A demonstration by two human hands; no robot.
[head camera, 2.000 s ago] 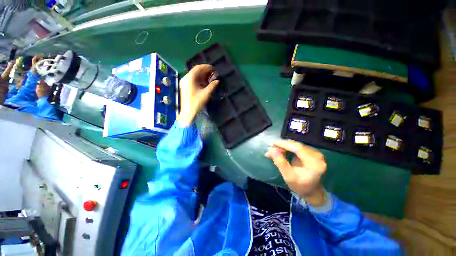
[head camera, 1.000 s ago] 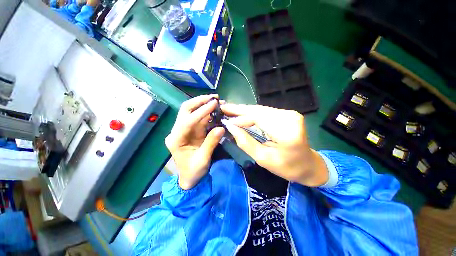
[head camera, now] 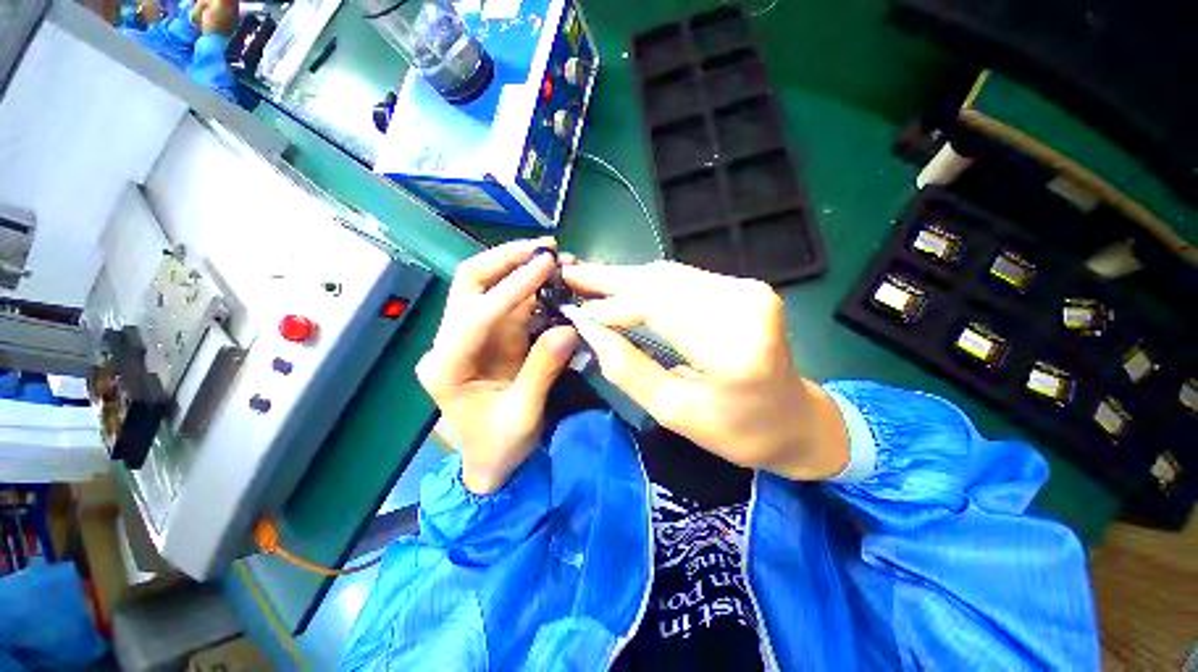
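Note:
My left hand (head camera: pixel 489 365) pinches a small dark module (head camera: pixel 552 292) between its fingertips, in front of my chest. My right hand (head camera: pixel 716 361) meets it there, holding a slim pale-tipped tool (head camera: pixel 581 319) against or very near the module. My fingers hide most of the module and of the tool. A narrow black tray (head camera: pixel 725 151) with bare pockets lies beyond my hands. A wider black tray (head camera: pixel 1038 344) at the right holds several modules with silver and gold faces.
The blue controller box (head camera: pixel 484 131) bears a clear cup (head camera: pixel 449 59); a thin tube curves from it. The white-grey machine (head camera: pixel 250 420) stands left with an orange cable (head camera: pixel 283 549). A green-topped stand (head camera: pixel 1051 131) and dark trays lie far right. Another person's hand (head camera: pixel 214 16) shows top left.
From two seconds ago, my left hand has left the narrow tray with the module, and both hands have met before my chest. Over the last second they have barely moved; the view has shifted slightly.

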